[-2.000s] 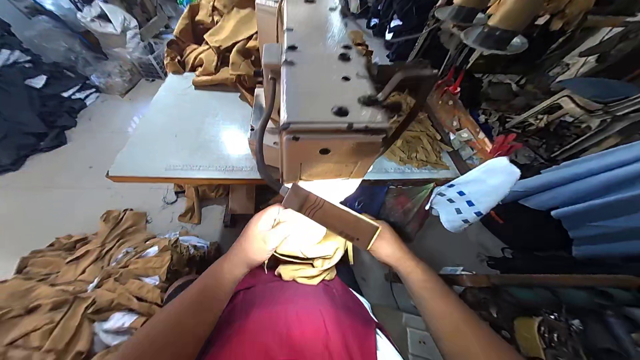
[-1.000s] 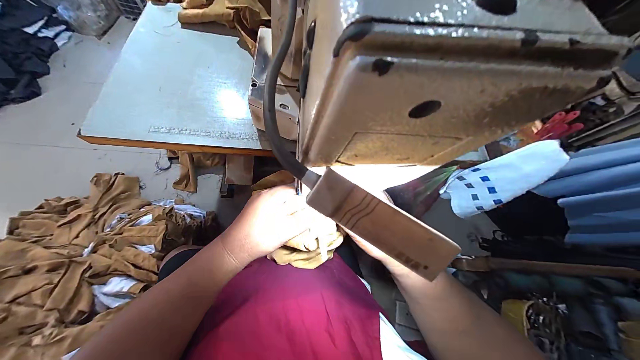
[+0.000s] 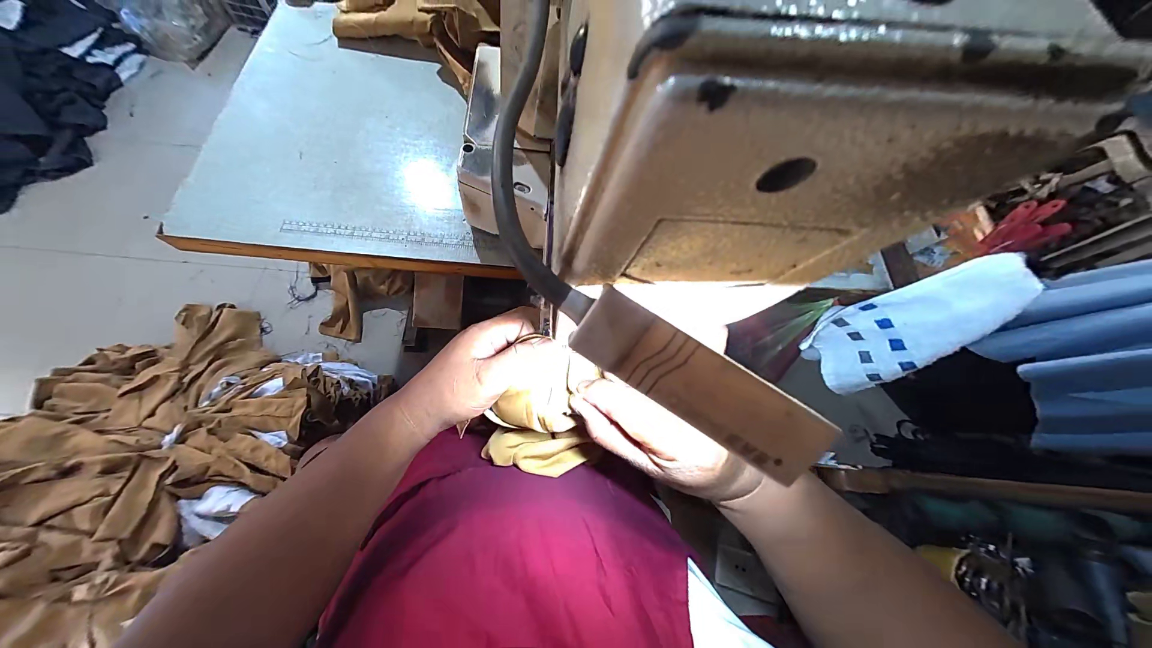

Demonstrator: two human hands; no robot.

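A tan fabric piece [image 3: 535, 405] lies bunched in front of me, brightly lit under the head of an industrial sewing machine [image 3: 720, 171]. My left hand [image 3: 472, 373] grips its left side close to the machine's needle area. On the right, my right hand [image 3: 661, 441] pinches the same fabric between thumb and fingers. A lamp [image 3: 706, 387] on a black flexible neck hangs over the right hand and covers part of it. Glare and the lamp hide the exact needle point.
A worktable [image 3: 333, 153] with a printed ruler extends left. Brown garments [image 3: 207, 405] are heaped at the lower left. On the right hang a white towel with blue squares [image 3: 927, 315] and blue cloth [image 3: 1089, 342]. A red glove [image 3: 1026, 225] lies beyond.
The view has moved much closer to the machine head since two seconds ago. Both hands stay on the tan fabric throughout.
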